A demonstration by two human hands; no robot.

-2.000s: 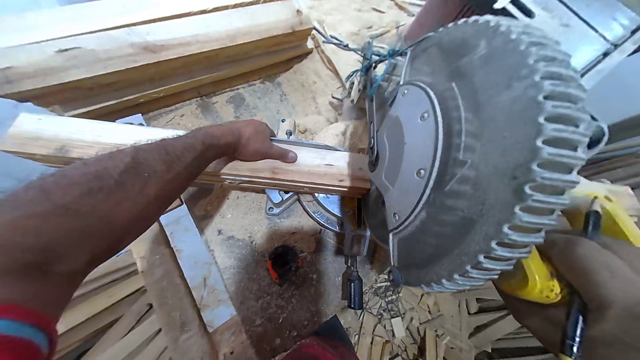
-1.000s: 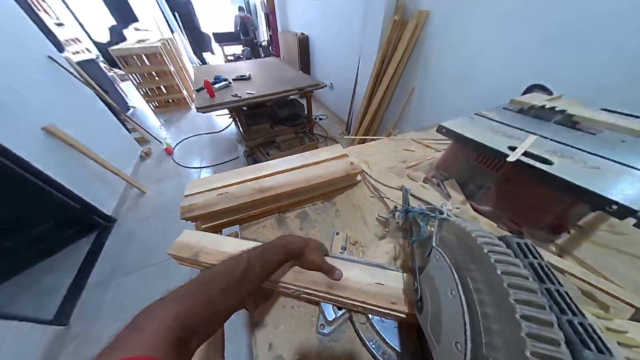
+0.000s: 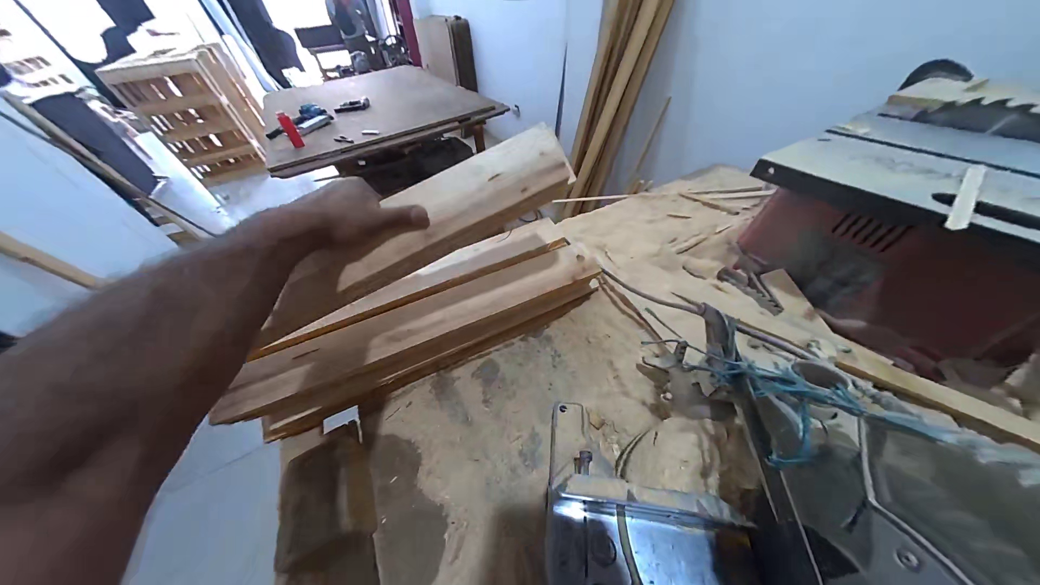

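My left hand grips a wooden board, thumb on its upper face, holding it tilted over a stack of similar boards on the sawdust-covered bench. My right hand is out of the frame. At the lower right is the miter saw, with its metal base and fence, its grey blade guard and blue twine tied around a part of it. The saw blade is mostly outside the view.
A red table saw with a toothed blade stands at the right. Beyond the bench are a table with tools and a red bottle, a slatted wooden crate, and long planks against the wall. A person is far back.
The board in my left hand has moved from the miter saw's fence to above the stack. My right hand, seen two seconds ago at the saw's yellow handle, is out of view.
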